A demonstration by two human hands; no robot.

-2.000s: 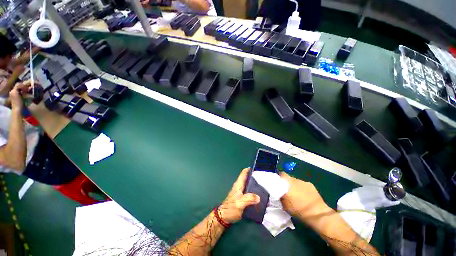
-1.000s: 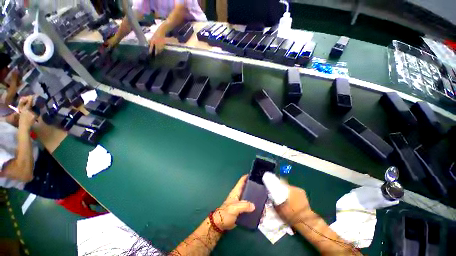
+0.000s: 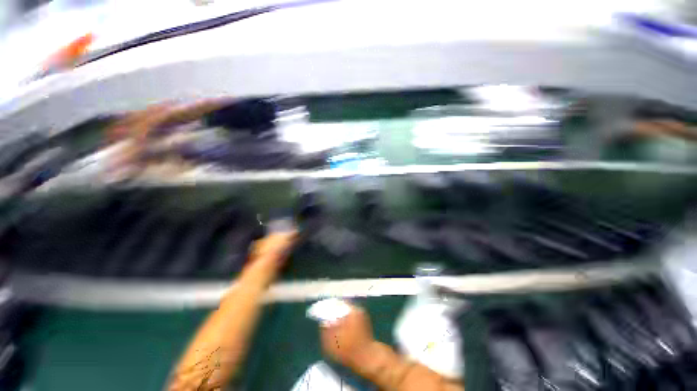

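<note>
The picture is strongly blurred. My left hand (image 3: 275,244) reaches over the dark green belt. A small greyish shape (image 3: 281,223) shows at its fingertips; I cannot tell whether it is a gripped housing. My right hand (image 3: 348,332) is on the near side of the belt edging, closed on a bunched white wiping cloth (image 3: 329,309). Another white wipe (image 3: 322,379) lies on the green bench below it, cut off by the bottom edge. Many dark housings (image 3: 458,221) show as streaks on the belt on both sides of my left hand.
A blurred bottle top (image 3: 429,272) and white cloth (image 3: 432,332) stand right of my right hand. Dark housings (image 3: 565,344) in rows fill the lower right. Pale belt edging (image 3: 520,281) crosses the view. Blurred arms (image 3: 157,122) show across the belt under a white overhead shelf (image 3: 428,53).
The view has swung right and up. My left hand has moved from the bench out over the belt. My right hand and its cloth are apart from the housing wiped before.
</note>
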